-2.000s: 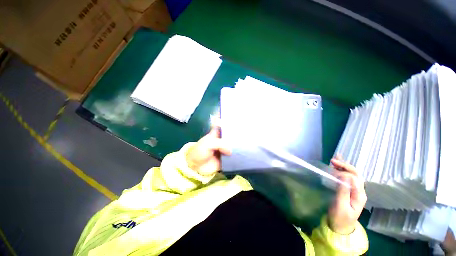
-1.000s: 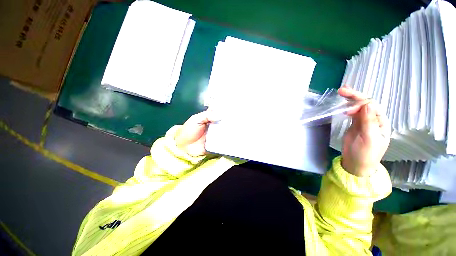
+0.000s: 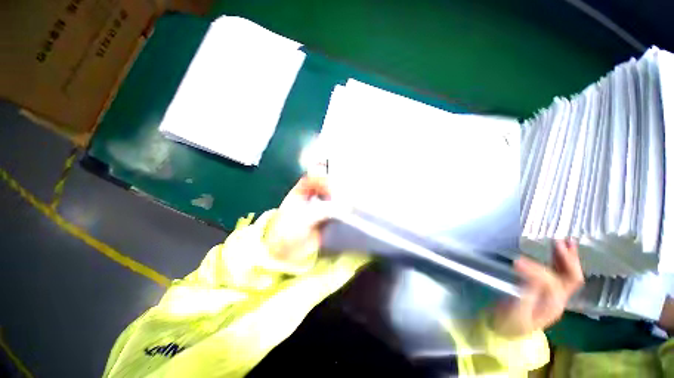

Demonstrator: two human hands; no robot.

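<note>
A pale tablet (image 3: 473, 214) lies in front of me, overexposed, with a faint camera bump at its upper right corner. White sleeves (image 3: 369, 118) lie around its upper left; their border with the tablet is washed out. A clear film (image 3: 436, 258) with a bright streak spans between my hands along the tablet's near side. My left hand (image 3: 295, 221) grips the film's left end beside the tablet's left edge. My right hand (image 3: 543, 291), blurred, holds the film's right end, with one finger raised. A blurred bright reflection shows below the film, over my dark clothing.
A low stack of white sleeves (image 3: 233, 88) lies on the green bench (image 3: 140, 151) at left. A tall sleeve stack (image 3: 591, 170) stands at right, with a smaller one (image 3: 606, 291) nearer. Cartons (image 3: 74, 59) are upper left. Another person's hand (image 3: 667, 314) shows at the right edge.
My right hand has moved down, stretching the film along the tablet's near side. The tablet's camera corner shows again at the right. The head view has shifted slightly.
</note>
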